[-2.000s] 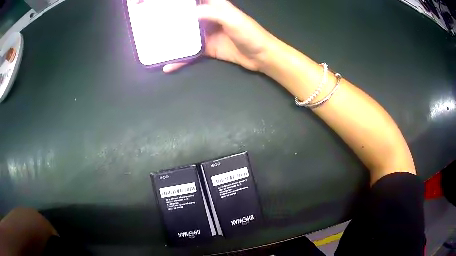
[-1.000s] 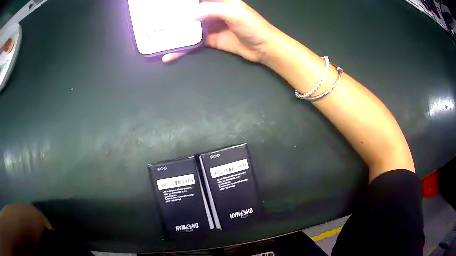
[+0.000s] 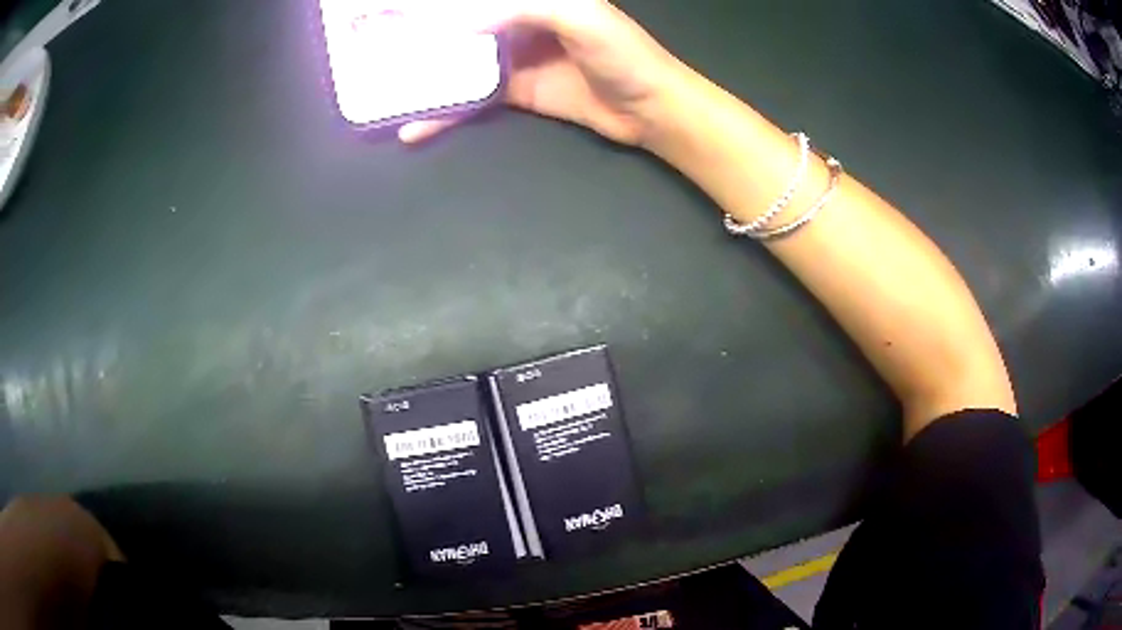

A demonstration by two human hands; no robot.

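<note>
A personal smartphone (image 3: 412, 62) with a bright white screen and purple rim is at the top, its upper part cut off by the frame edge. My right hand (image 3: 572, 68) is closed around its right side and lower edge. Two black batteries (image 3: 443, 492) (image 3: 572, 474) lie side by side on the dark green bench top (image 3: 271, 295), each with a pale label strip and white print. My left hand is out of the picture; only part of my left arm (image 3: 55, 566) shows at the bottom left corner.
A white round base (image 3: 22, 117) with a small brown object on it is cut off at the left edge. Dark items (image 3: 1070, 37) lie at the top right corner. A red object (image 3: 1056, 452) stands below the bench edge at the right. Yellow floor marking shows at the bottom.
The whole view has shifted slightly, so the batteries, phone and right arm all appear higher in the picture. My right hand keeps the same hold on the phone.
</note>
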